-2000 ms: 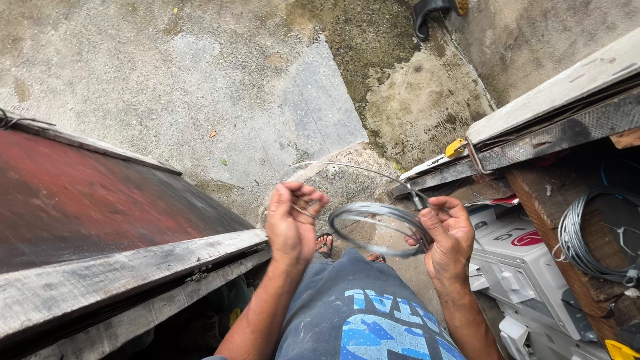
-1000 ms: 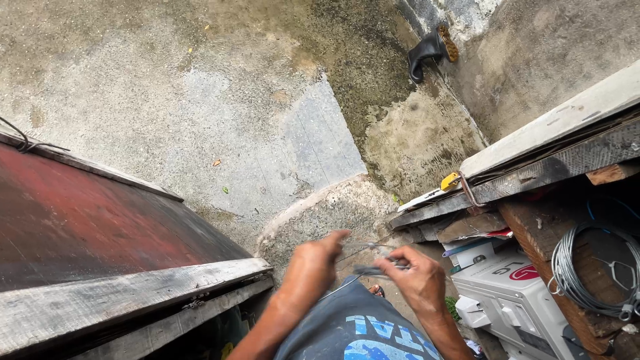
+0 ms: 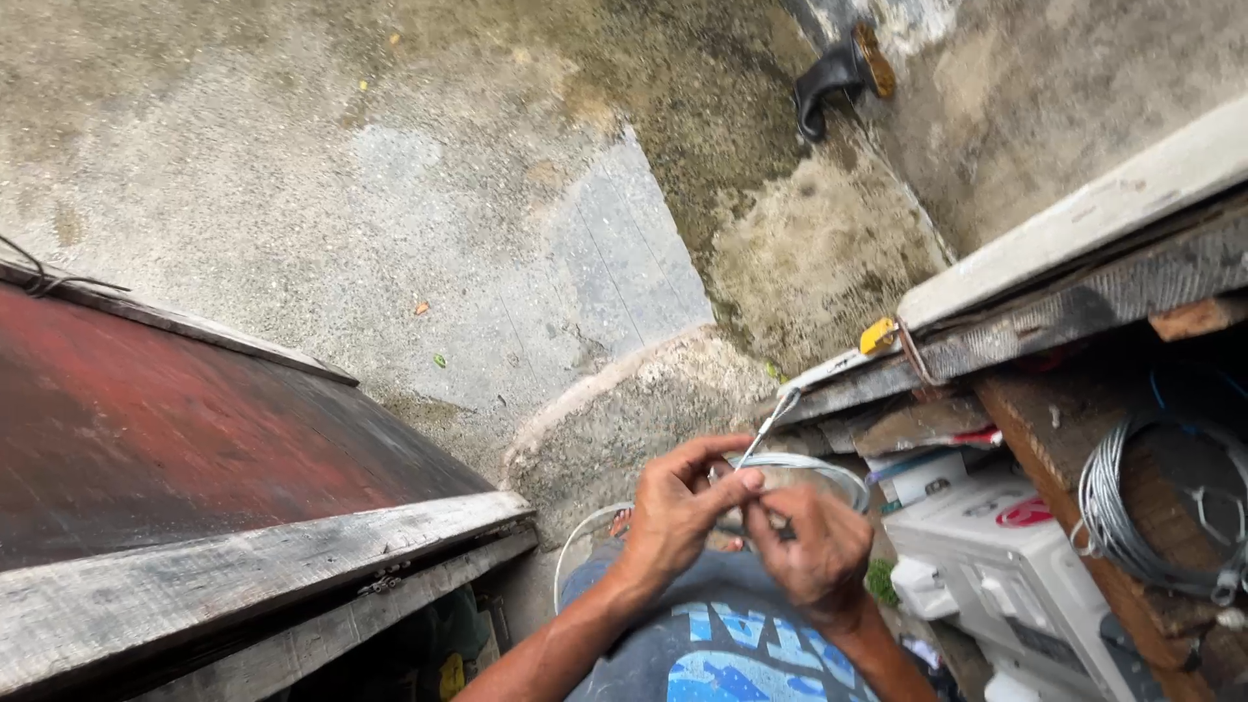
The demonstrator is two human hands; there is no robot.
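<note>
My left hand (image 3: 682, 502) pinches a thin steel wire rope whose looped end (image 3: 777, 419) sticks up past the fingers. Against its fingertips, my right hand (image 3: 814, 546) is closed on the same wire rope, blurred by motion. Behind both hands runs the coiled part of the wire rope (image 3: 829, 470), and one strand curves down at the left beside the shirt. A second coil of wire rope (image 3: 1111, 497) lies on the wooden shelf at the right.
A red-and-black wooden panel (image 3: 195, 390) stands at the left. At the right are a pale wooden edge (image 3: 1072, 234), a yellow padlock (image 3: 877, 336) and a white plastic case (image 3: 994, 546). A black rubber boot (image 3: 834, 86) lies on the concrete.
My hands have come together on the wire rope; two seconds ago they were apart, with the coil between them. The looped end now points upward.
</note>
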